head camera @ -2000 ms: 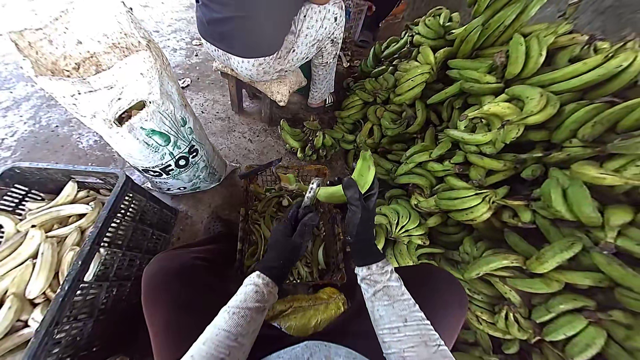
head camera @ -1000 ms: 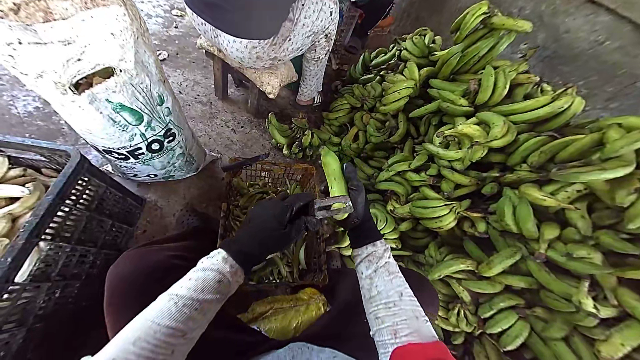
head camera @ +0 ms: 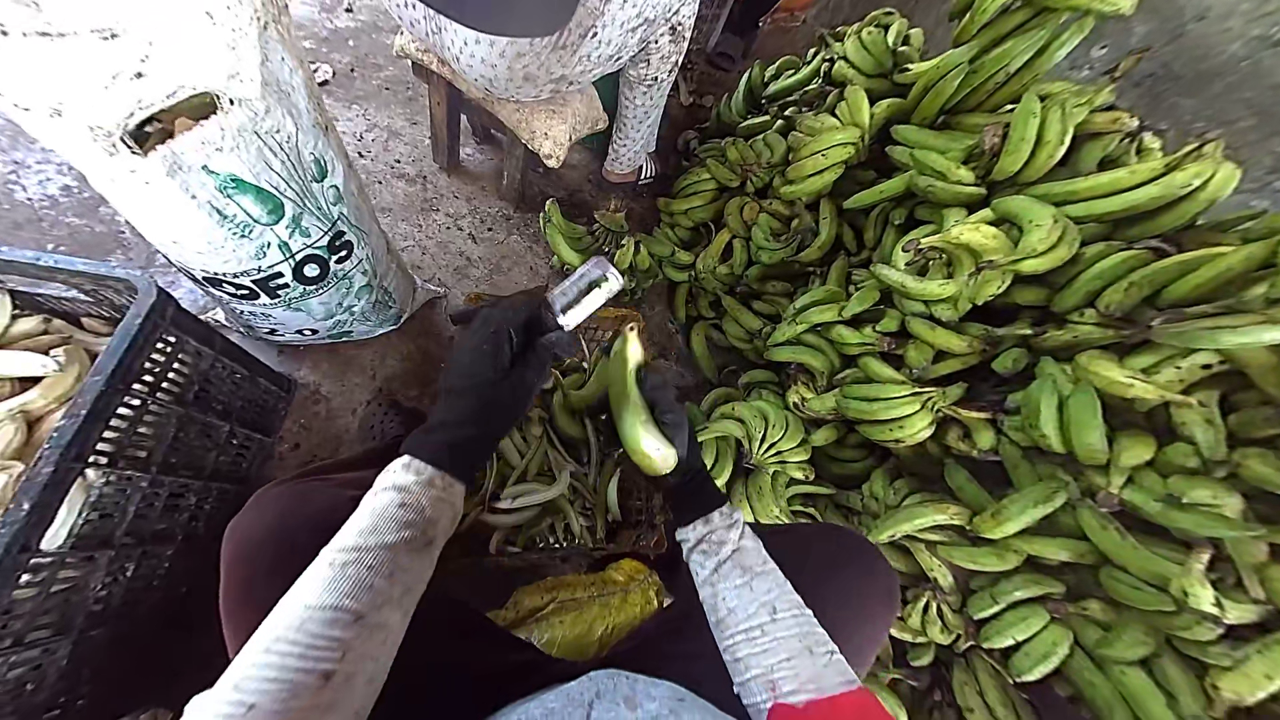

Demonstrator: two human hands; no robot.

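Observation:
Both my hands wear black gloves. My left hand (head camera: 497,370) is closed on a short tool with a flat metal blade (head camera: 585,292), which points up and right; its handle is hidden in the glove. In my right hand (head camera: 680,425) a single green plantain (head camera: 638,405) stands nearly upright, stem end up, its lower end paler. The blade is above and left of the plantain, apart from it. Below both hands is a crate (head camera: 655,535) holding strips of peel (head camera: 535,492) and some green plantains. A yellow-green leaf or wrap (head camera: 585,608) lies between my legs.
Green plantain bunches (head camera: 930,380) are heaped along the right. A black plastic crate (head camera: 150,450) with peeled plantains (head camera: 40,380) stands at left, beside a printed white sack (head camera: 290,220). Ahead, a person (head camera: 560,50) sits on a wooden stool (head camera: 445,120).
The blade was against the plantain one second ago and is now apart from it, up and to the left. The plantain has turned in my right hand.

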